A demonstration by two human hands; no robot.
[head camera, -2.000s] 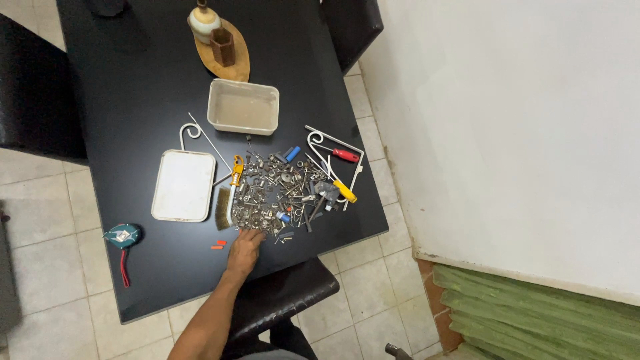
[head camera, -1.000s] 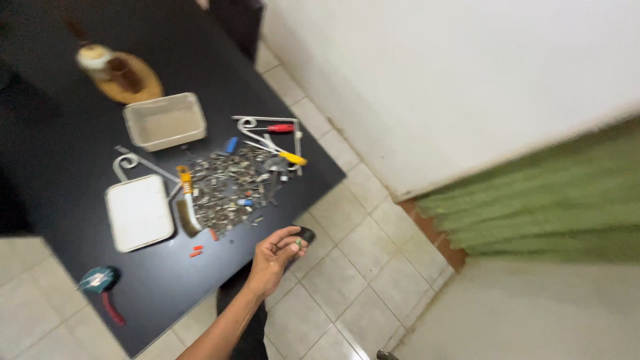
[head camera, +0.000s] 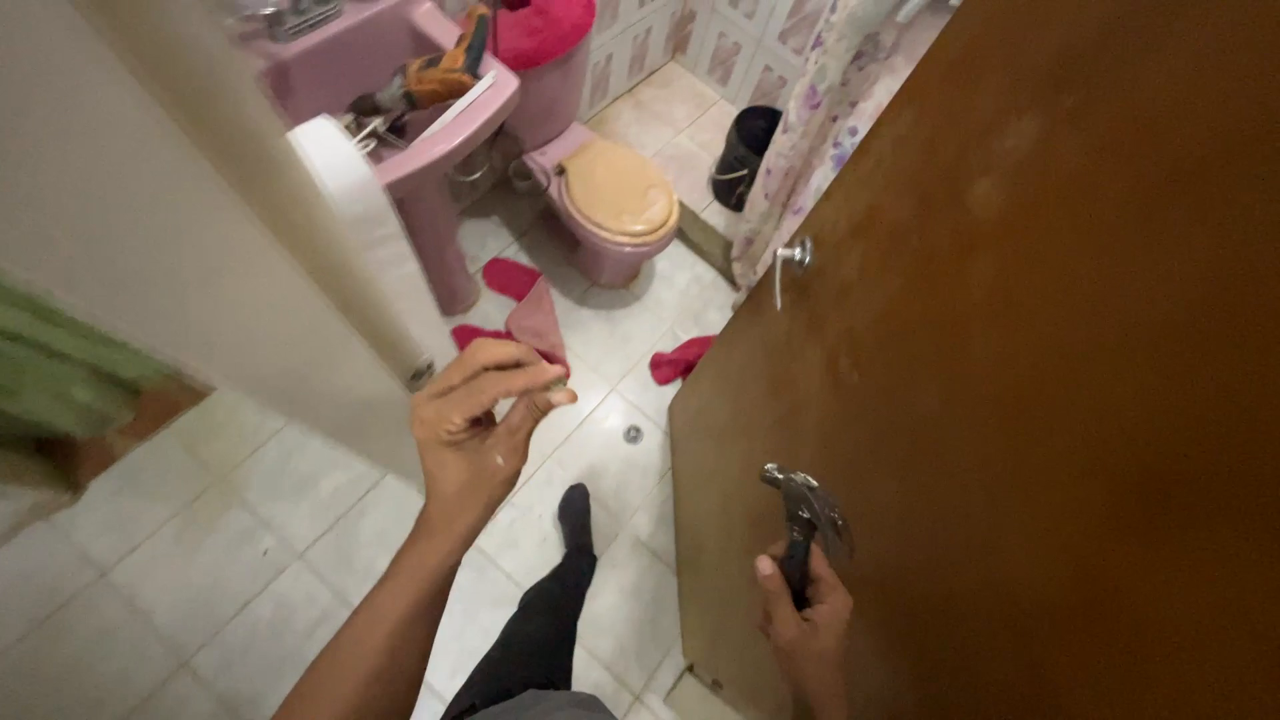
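Observation:
My left hand (head camera: 480, 420) is raised in the middle of the view, its thumb and index finger pinched on something small that I cannot make out. My right hand (head camera: 808, 620) grips a claw hammer (head camera: 798, 530) by its dark handle, the metal head pointing up, in front of the brown wooden door (head camera: 980, 350). Beyond the doorway, an orange and black power drill (head camera: 435, 80) lies on the pink sink (head camera: 435, 150), with a white strip and some white wire beside it.
A pink toilet with a tan lid (head camera: 620, 190) stands past the sink. Red mats (head camera: 512, 278) lie on the tiled floor near a drain (head camera: 633, 434). A door lever (head camera: 790, 262) sticks out from the door. A black bucket (head camera: 745, 155) stands by the flowered curtain (head camera: 800, 130). Green cloth (head camera: 60, 380) hangs at left.
The view has swung from the black table with its pile of hardware to the bathroom doorway. My left hand has left the pile. My right hand, unseen before, is in view with the hammer.

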